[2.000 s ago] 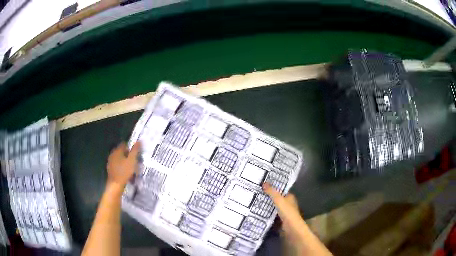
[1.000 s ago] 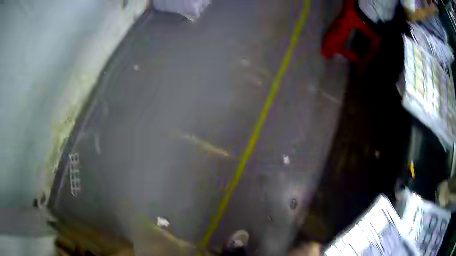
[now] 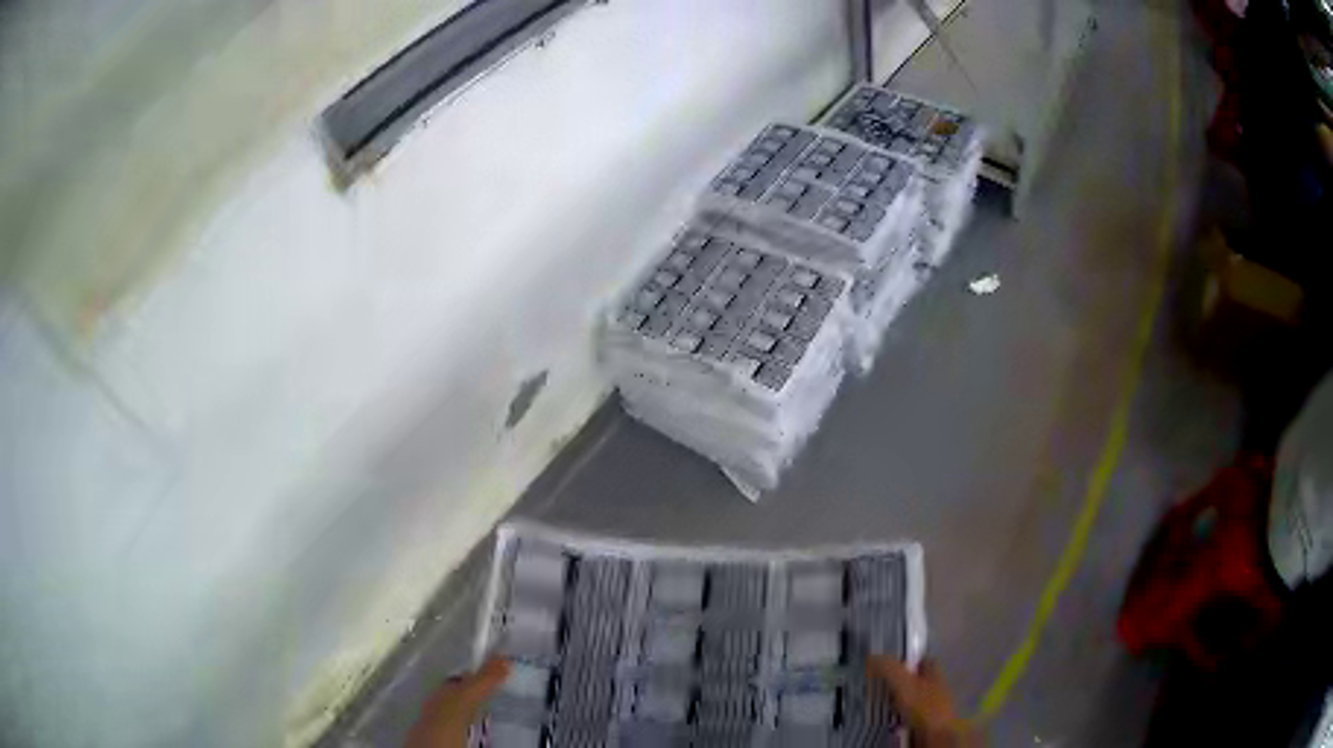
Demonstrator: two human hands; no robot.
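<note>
A pale parts tray (image 3: 673,621) with a grid of grey rectangles is held level at the bottom of the view, its near edge cut off by the frame. My left hand (image 3: 462,707) grips its left side and my right hand (image 3: 924,704) grips its right side, both partly cut off. Beyond it, tray stacks stand on the floor along the wall: a near one (image 3: 702,409), a middle one (image 3: 826,183) and a far one (image 3: 914,124). Their tops show similar grids and their sides look white and layered.
A white wall (image 3: 366,365) runs along the left, with a dark-framed recess (image 3: 439,81) high up. The grey floor (image 3: 936,424) has a yellow line (image 3: 1107,453). At right are a red stool (image 3: 1202,577), a brown carton (image 3: 1254,292) and part of a person in pale clothing (image 3: 1305,490).
The view has turned from the green work surface, across the floor, to the wall and floor stacks. The held tray is now square to me and level, still between both hands.
</note>
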